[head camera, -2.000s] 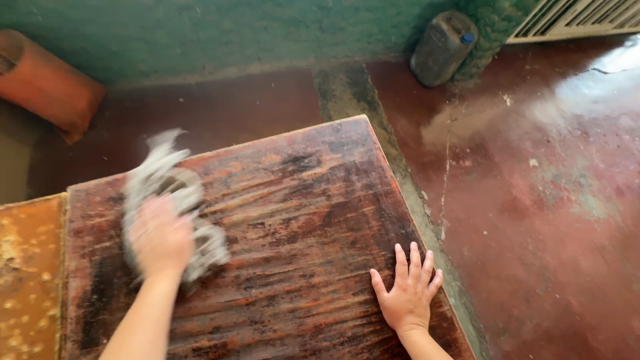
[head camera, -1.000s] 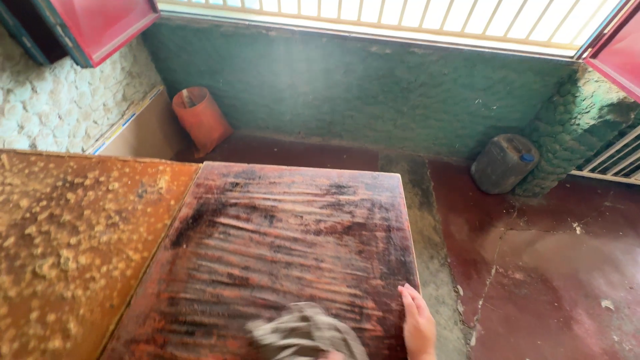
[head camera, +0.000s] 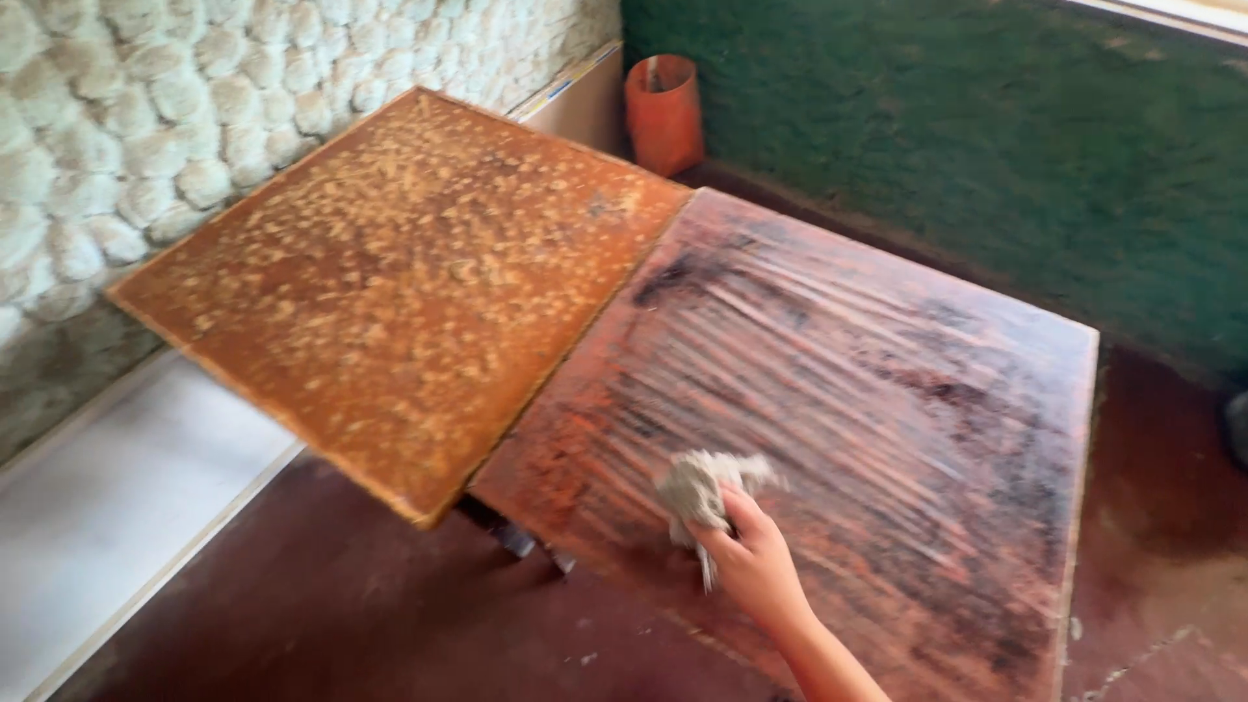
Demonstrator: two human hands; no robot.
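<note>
My left hand is closed around a crumpled pale grey cloth. The cloth rests on the worn, reddish-brown wooden tabletop, near its lower left side, with a loose end hanging toward the lower edge. Dark patches and streaks run across this top. Against its left edge stands a second tabletop, orange-brown with many pale flaked spots. My forearm comes in from the bottom of the view. My right hand is out of view.
A pebbled pale wall stands behind the orange-brown top. An orange cylindrical container is in the corner by the green wall. A white panel lies at the lower left. Part of a dark object shows at the right edge.
The view has swung left. My left hand and the cloth have moved from the tabletop's far left part to its near side. My right hand, earlier at the right edge, has left the view.
</note>
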